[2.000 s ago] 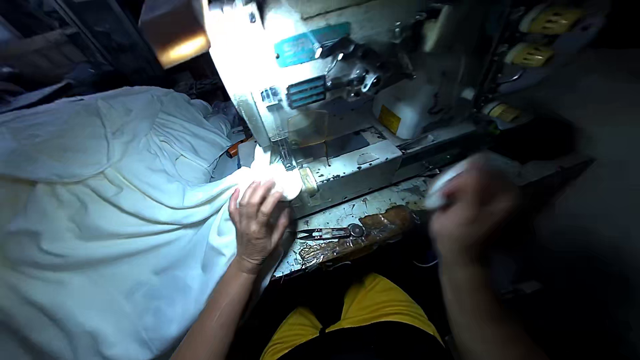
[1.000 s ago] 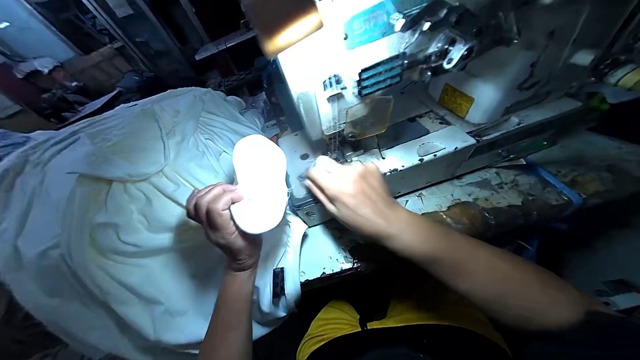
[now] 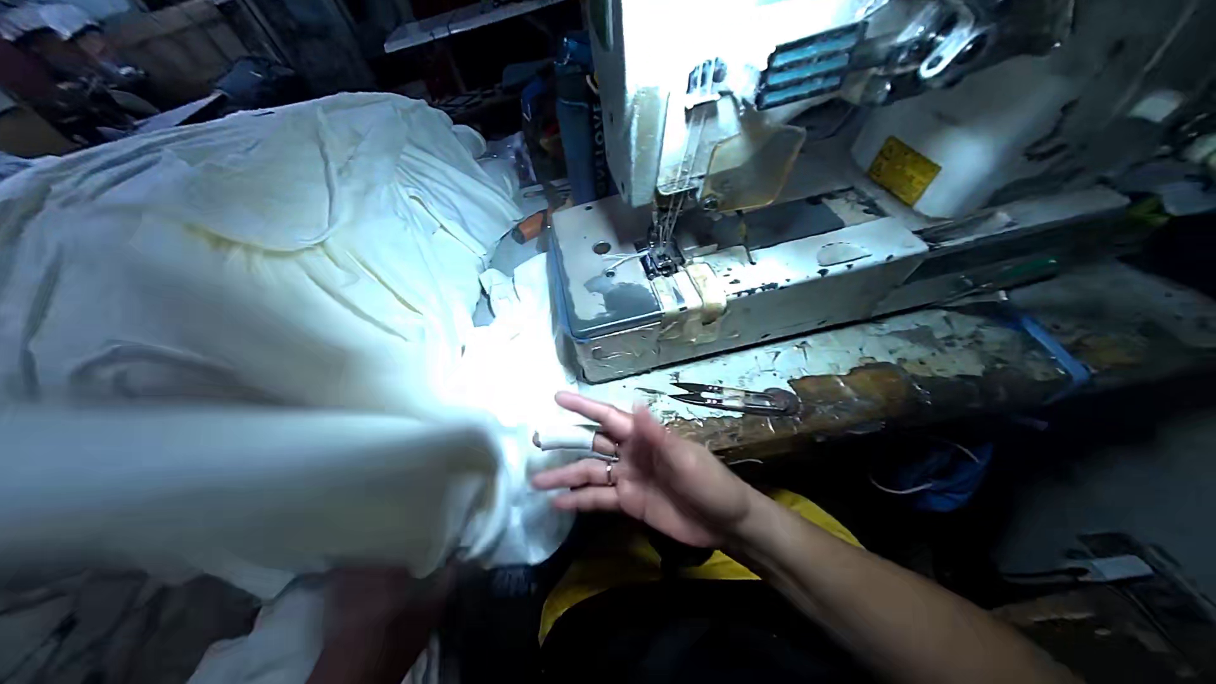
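Observation:
My right hand (image 3: 665,475) is spread beside a bright white cloth (image 3: 508,380), with a white wrap on one finger and a ring on another. Nothing lies in its palm. My left hand is hidden beneath a blurred, raised fold of cloth (image 3: 247,484); only a dark, blurred forearm (image 3: 375,617) shows below it. Behind my right hand stands an industrial sewing machine (image 3: 741,275), its needles (image 3: 673,204) over the bare machine bed. Thread snips (image 3: 736,399) lie on the worn table edge just beyond my right hand.
A large heap of white cloth (image 3: 285,209) fills the left side. The machine's long bed (image 3: 807,285) runs to the right above the worn table (image 3: 912,370). A blue strap (image 3: 1050,351) hangs over the table edge. Another person (image 3: 85,47) is at the upper left.
The white oval piece my left hand held up a second ago is no longer visible. My right hand has moved from beside the needles down to the table's front. The cloth at lower left is now raised.

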